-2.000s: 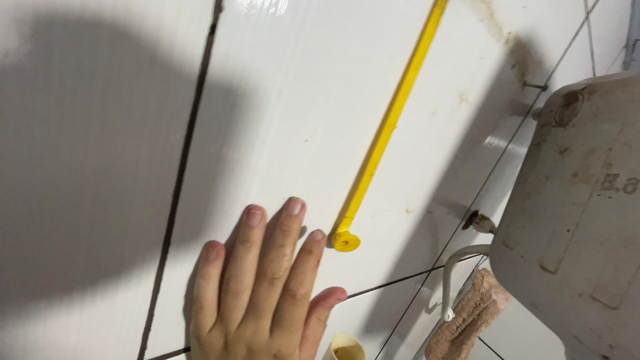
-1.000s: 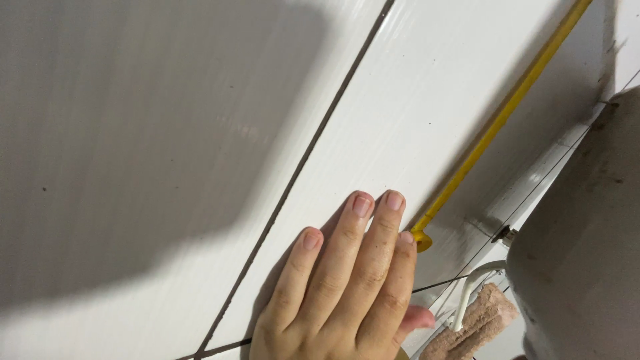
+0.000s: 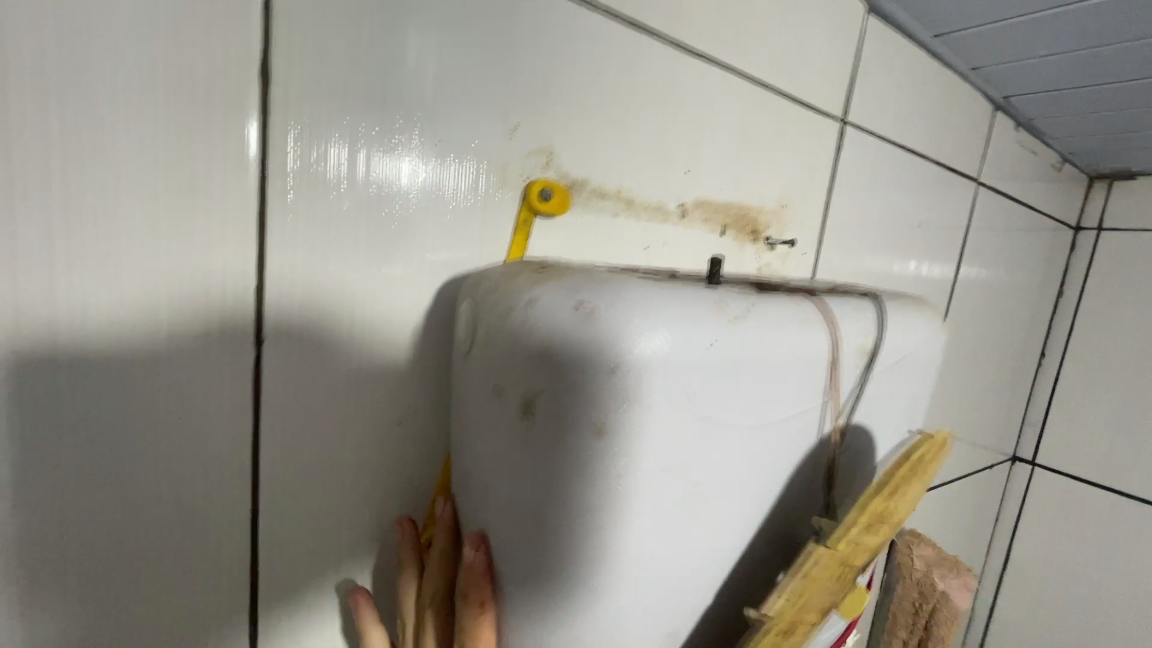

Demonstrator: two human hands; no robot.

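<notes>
Only the fingers of my left hand [image 3: 436, 576] show, at the bottom edge. They are stretched out between the tiled wall and the left side of a white plastic tank [image 3: 567, 468], over the lower part of a yellow strip. The strip's round upper end [image 3: 546, 197] is fixed to the wall by a screw, above the tank's top left corner; its middle is hidden behind the tank. My thumb is out of sight. My right hand is not in view.
Right of the tank, a rough yellowish piece of wood [image 3: 846, 549] slants upward, with a brownish-pink block [image 3: 927, 585] beyond it. Thin wires [image 3: 832, 360] run over the tank. A metal hook or screw [image 3: 780, 241] juts from the stained wall tiles.
The view has shifted strongly and now shows the tank's front and the ceiling. My left hand, earlier flat on the tiles by the strip's round end, is now beside the tank.
</notes>
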